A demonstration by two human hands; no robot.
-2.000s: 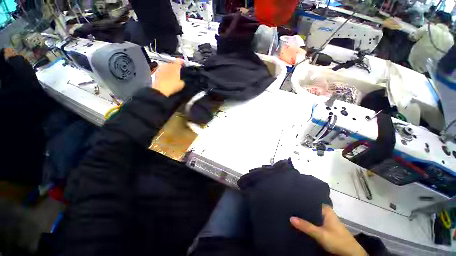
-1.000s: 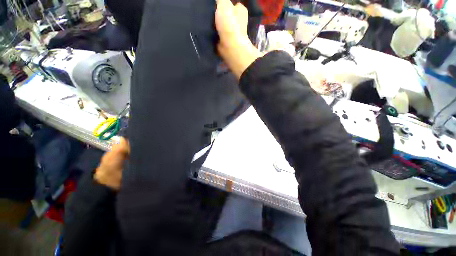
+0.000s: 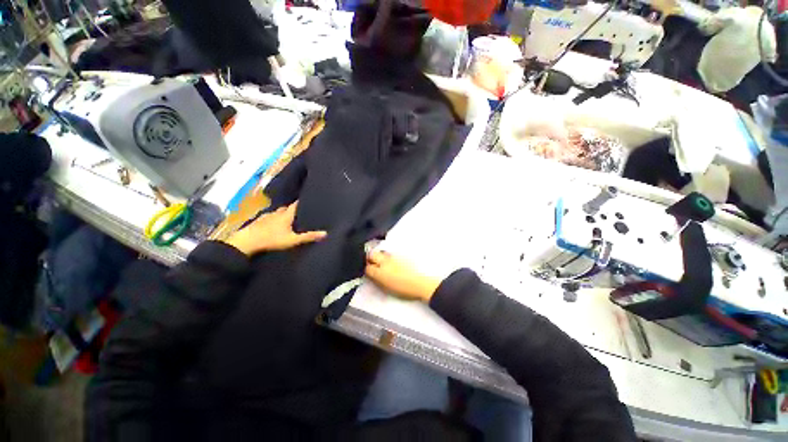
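Note:
Dark trousers (image 3: 333,190) lie lengthwise over the left part of the white table, from the pile at the back down over its front edge towards the lap. My left hand (image 3: 275,231) rests on the cloth's left side with fingers spread. My right hand (image 3: 389,269) is at the cloth's right edge, fingers curled; whether it pinches the cloth is hard to tell. A white cloth strip (image 3: 340,294) shows just below my right hand at the table's front edge.
A sewing machine (image 3: 639,233) stands at right. Another machine's head (image 3: 164,129) is at left, with yellow and green scissors (image 3: 169,224) by it. A white bin (image 3: 562,129) with scraps is behind. Tan cardboard (image 3: 244,210) shows under the dark cloth.
The trousers, held up a second ago, now lie on the table. My right hand has come down from the top to the table's front part; my left hand has moved forward onto the cloth.

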